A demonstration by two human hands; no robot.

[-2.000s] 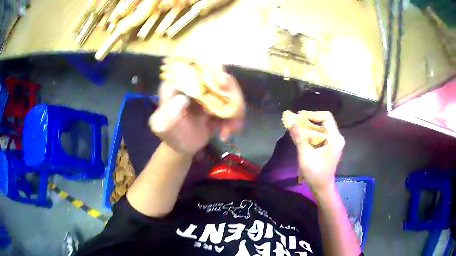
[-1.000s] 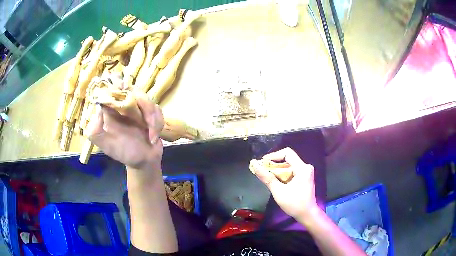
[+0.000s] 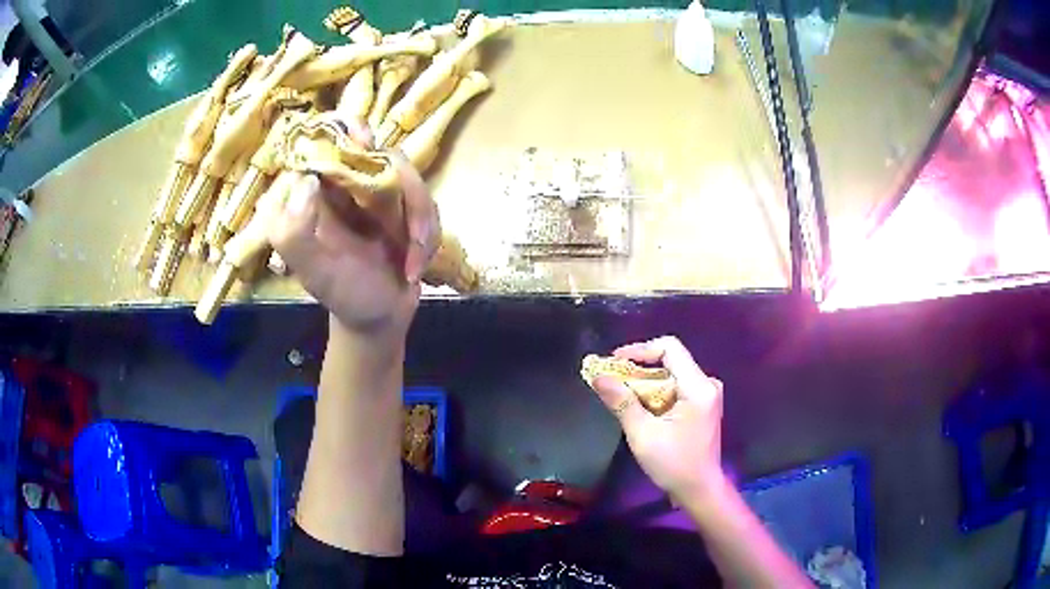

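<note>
My left hand is closed around a cream-tan moulded leg, held over the bench's front edge at the pile. Its foot end faces up and shows an open, rimmed sole cavity. The rest of this leg is mostly hidden by the hand and the pile. My right hand holds a small tan foot piece between thumb and fingers, in front of the bench and lower than the left hand. The two pieces are well apart.
Long tan legs lie piled on the bench, left side. A greyish square patch and a white bottle are on it. Blue bins stand below, the left one with brown parts. A blue stool is at left.
The view has tilted up to show more bench. My left hand has moved from above the lap to the pile, still holding a leg. My right hand keeps its foot piece.
</note>
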